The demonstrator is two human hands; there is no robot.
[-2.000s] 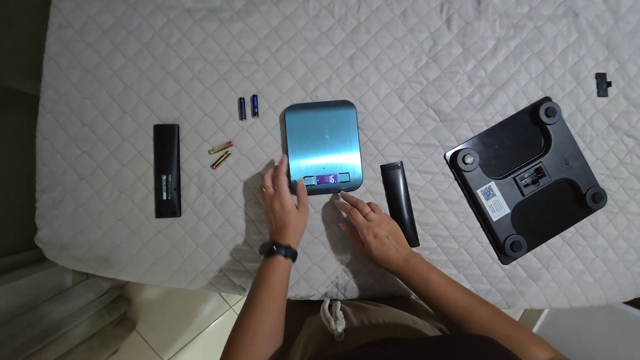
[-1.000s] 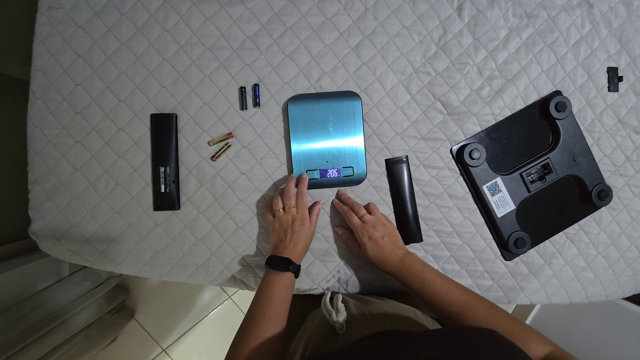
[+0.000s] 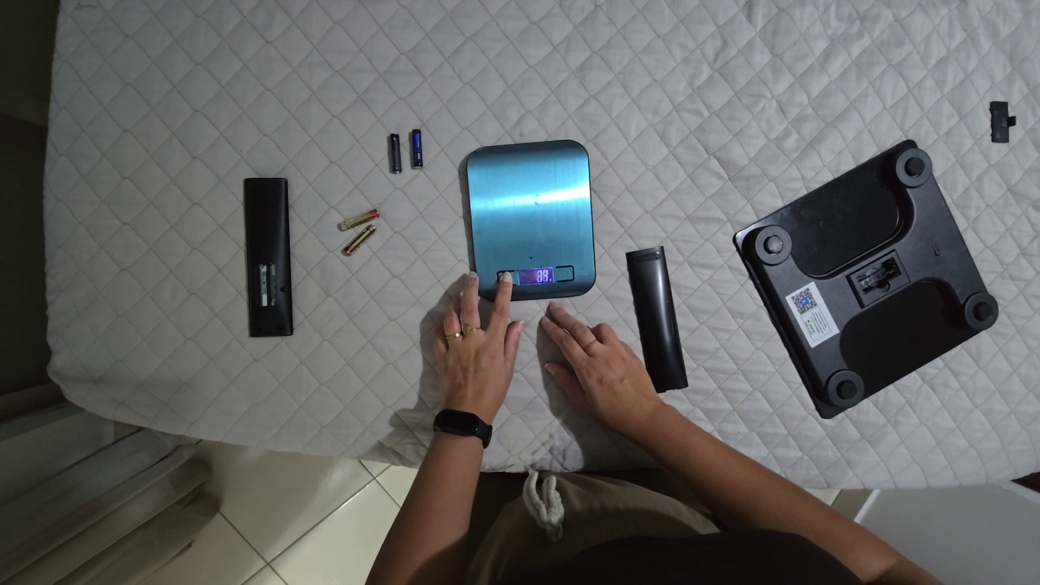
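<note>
A digital kitchen scale with a blue-tinted metal top (image 3: 530, 211) lies on the quilted bedcover, its display (image 3: 536, 276) lit with digits. My left hand (image 3: 478, 357) rests at the scale's lower left corner, index fingertip on the left button; it grips nothing. Just below the scale's lower edge, my right hand (image 3: 605, 370) lies on the cover with fingers loosely spread, holding nothing. To its right is a long black plastic piece (image 3: 656, 318), possibly a remote control or cover. Two dark AAA-like batteries (image 3: 417, 149) and two gold-and-red batteries (image 3: 359, 219) lie left of the scale.
At the left lies a black remote control (image 3: 268, 256), back up. An upturned black bathroom scale (image 3: 865, 276) with round feet and an exposed battery compartment sits at the right. A small black battery cover (image 3: 999, 122) lies near the far right edge. The bedcover's near edge (image 3: 325, 449) borders my lap.
My left index finger has moved onto the scale's left button from its lower edge. The lit digits on the display have changed. The right hand stays just below the scale.
</note>
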